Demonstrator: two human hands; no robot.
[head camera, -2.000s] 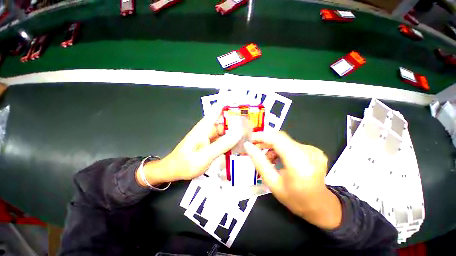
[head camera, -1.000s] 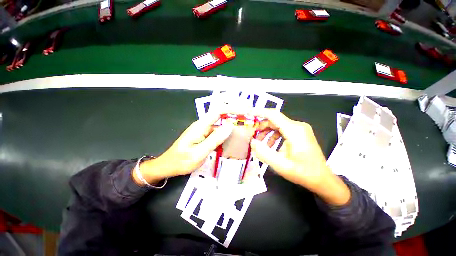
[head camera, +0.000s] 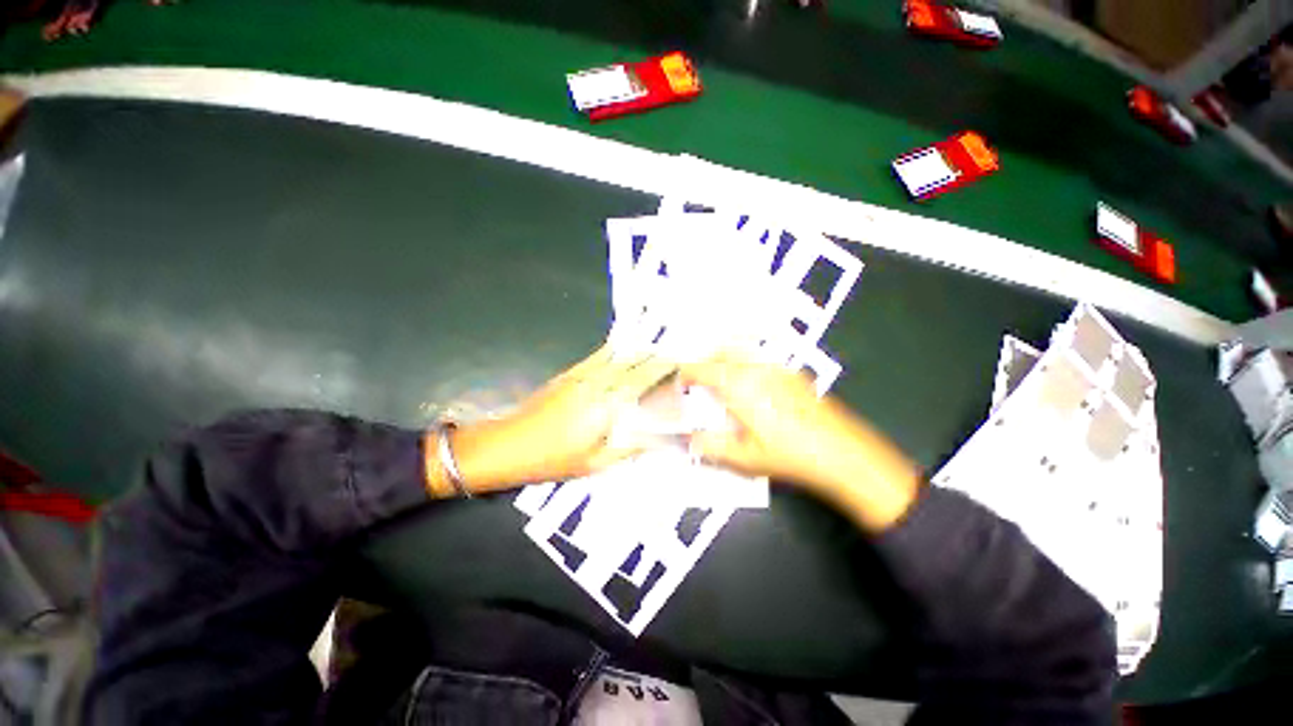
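My left hand and my right hand are both bare and meet over the white sheets. Their fingers and thumbs close around the phone unit. Only a small pale grey patch of it shows between the thumbs, and its red frame is hidden by my hands. Overlapping white backing sheets with dark window-like openings lie in a loose pile beneath and beyond my hands.
A curled stack of spare sticker sheets lies at right. A white rail separates the dark green worktop from the green conveyor, which carries spaced red units. Crumpled pale material sits at the far right edge.
The view has tilted and shifted. My hands have closed in over the unit, so its red sides, visible before, are now covered. The conveyor units appear in different places.
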